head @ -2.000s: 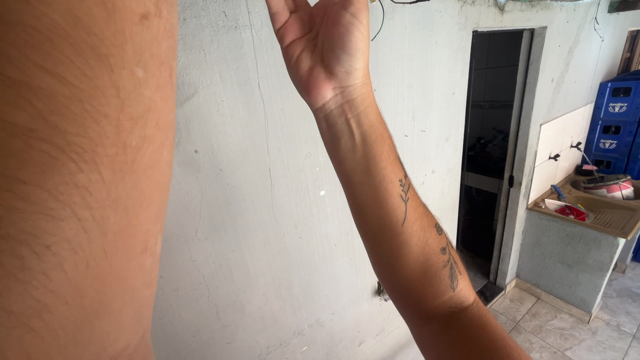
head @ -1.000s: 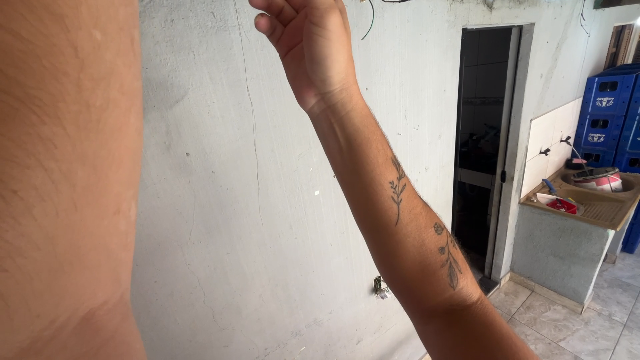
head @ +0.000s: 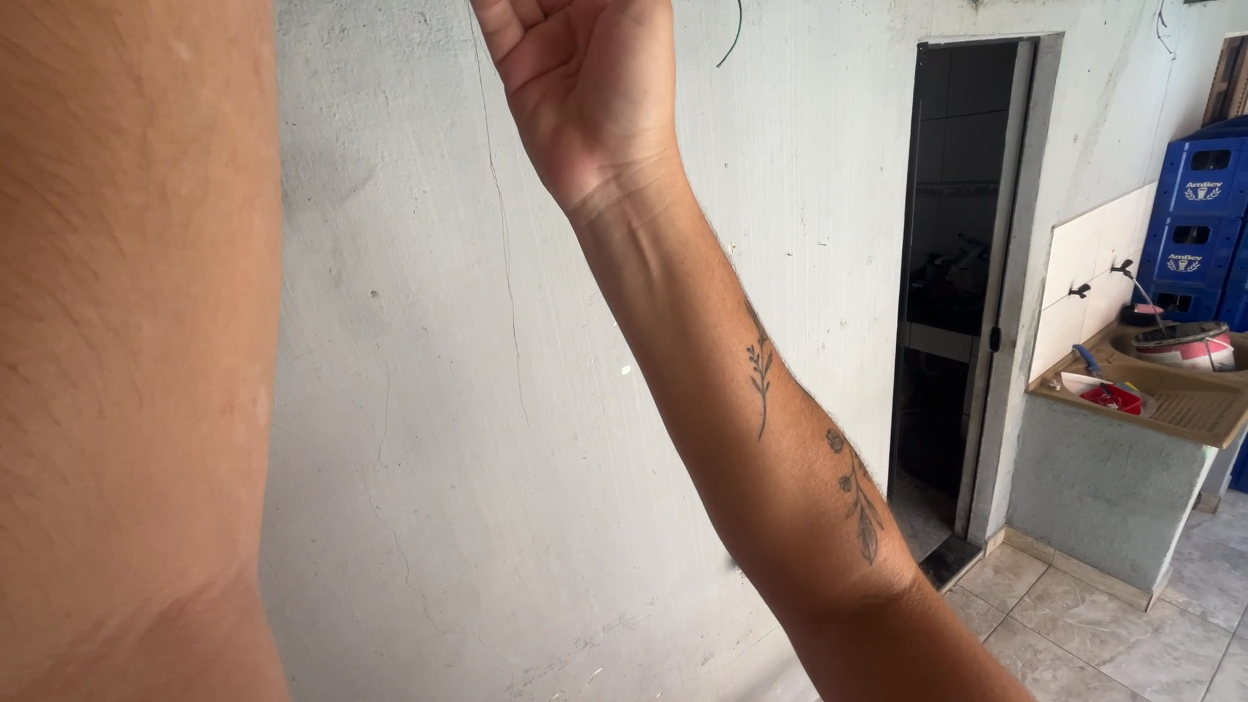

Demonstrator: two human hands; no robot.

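My right hand [head: 600,88] is raised at the top centre, palm toward the camera, in front of a pale painted wall [head: 409,390]. Its fingertips are cut off by the upper edge, so whether they touch or hold anything cannot be seen. The right forearm bears dark plant tattoos and runs down to the lower right. My left arm fills the left side, close to the camera, and the left hand is out of the frame above. A thin green wire [head: 733,39] hangs near the top, right of my right hand.
Right of the wall is a narrow doorway [head: 951,292] into a dark room. Beyond it stands a laundry sink [head: 1194,419] with a bucket [head: 1185,348] and a red item [head: 1111,397]. Blue plastic crates [head: 1185,234] are stacked behind, above a tiled floor [head: 1092,624].
The fingers of my right hand looked more curled one second ago; more of the palm faces the camera now. Both arms remain raised.
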